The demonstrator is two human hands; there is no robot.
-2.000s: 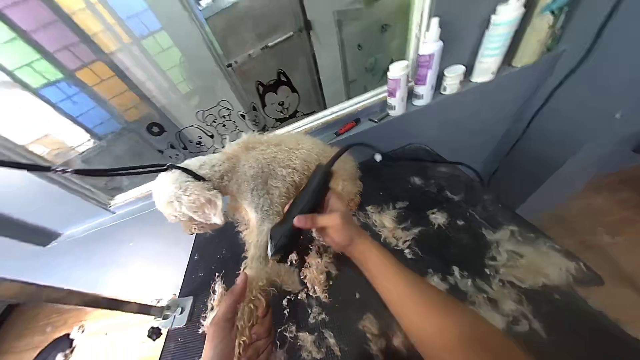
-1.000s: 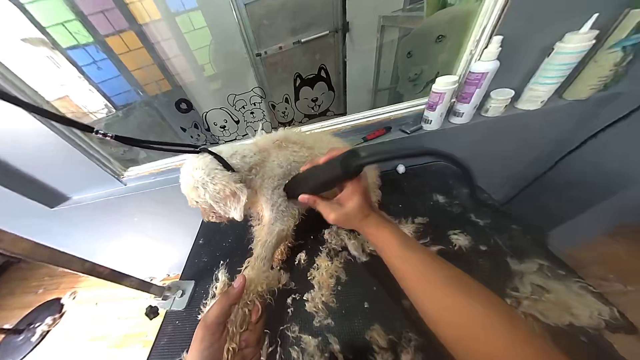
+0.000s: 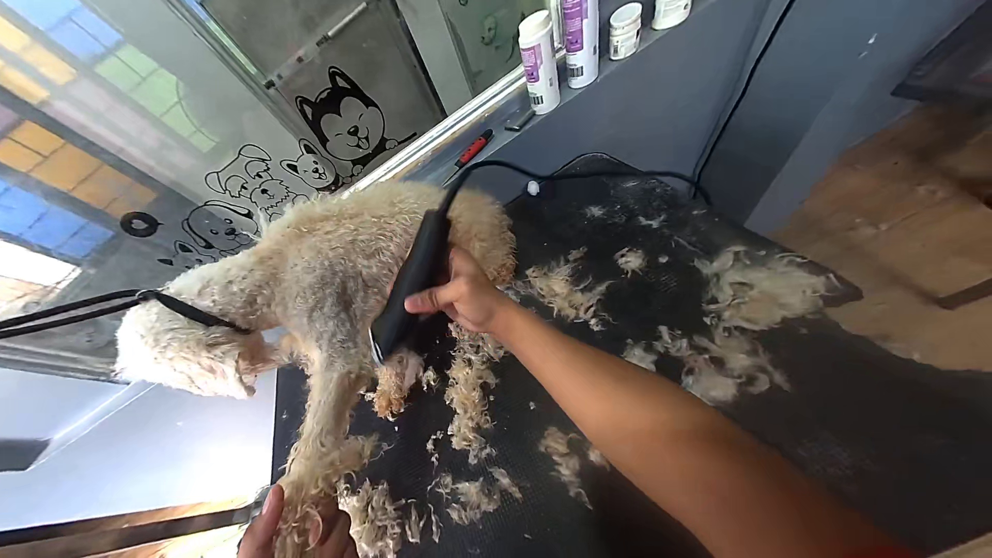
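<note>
A cream curly-coated dog (image 3: 349,263) stands on a black grooming table (image 3: 635,496), its head to the left and a black loop leash (image 3: 194,311) around its neck. My right hand (image 3: 461,298) holds a black corded electric clipper (image 3: 411,279), blade end down, beside the dog's shoulder and upper front leg. At the bottom, my left hand (image 3: 298,527) grips the shaggy lower part of the dog's outstretched front leg (image 3: 322,442). The dog's chest and shoulder look closely clipped; long hair remains on the lower leg.
Tufts of cut hair (image 3: 473,387) lie over the table, with a larger pile (image 3: 763,291) at right. The clipper's cord (image 3: 620,174) crosses the table's far edge. On the ledge are a white bottle (image 3: 540,66), a jar (image 3: 625,32) and a red-and-black tool (image 3: 474,149). A metal arm (image 3: 132,531) stands lower left.
The clipper has moved from the dog's side, where it lay nearly level one second ago, down toward the upper front leg with its blade pointing down. The left hand still holds the leg.
</note>
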